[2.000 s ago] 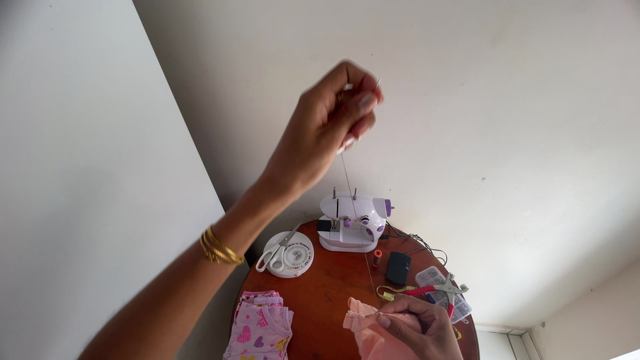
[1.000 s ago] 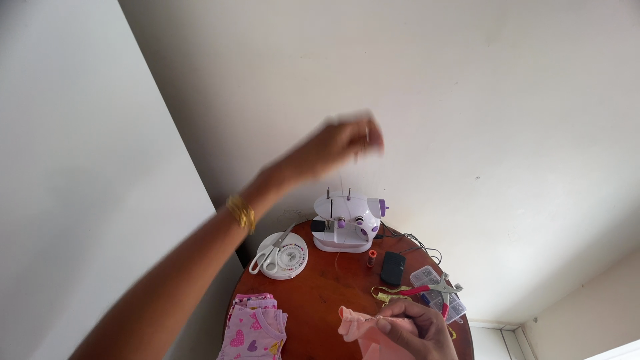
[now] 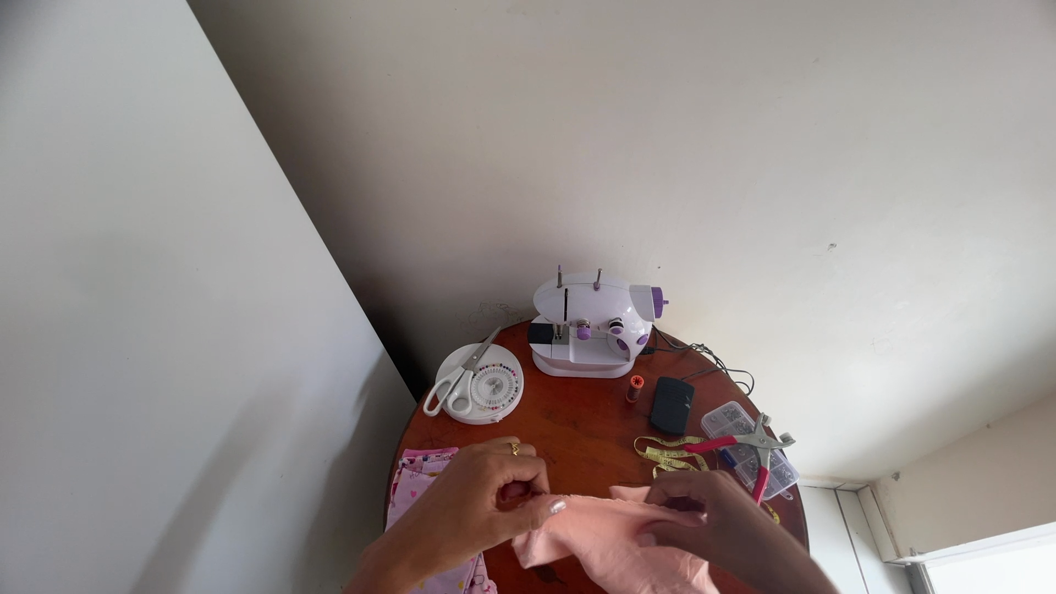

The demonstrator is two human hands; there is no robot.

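Peach-pink fabric (image 3: pixel 615 536) is stretched between my two hands low in the head view. My left hand (image 3: pixel 487 503), with a ring, pinches its edge at the left. My right hand (image 3: pixel 701 516) grips the same cloth at the right. No needle can be made out in either hand. Beyond them on the round wooden table stands a white and purple mini sewing machine (image 3: pixel 598 326). Folded pink printed fabric (image 3: pixel 417 483) lies beside and partly under my left hand. Near my right hand is a yellow measuring tape (image 3: pixel 664 454).
White-handled scissors (image 3: pixel 466 384) rest on a round white case beside a pin wheel (image 3: pixel 495 386). An orange thread spool (image 3: pixel 634 388), a black foot pedal (image 3: pixel 672 405), red-handled snap pliers (image 3: pixel 757 445) and a clear compartment box (image 3: pixel 726 419) sit at the right. Cables trail behind.
My left hand, raised above the sewing machine in the earlier frames, has come down to the peach-pink fabric and now holds its edge. My right hand still grips the cloth.
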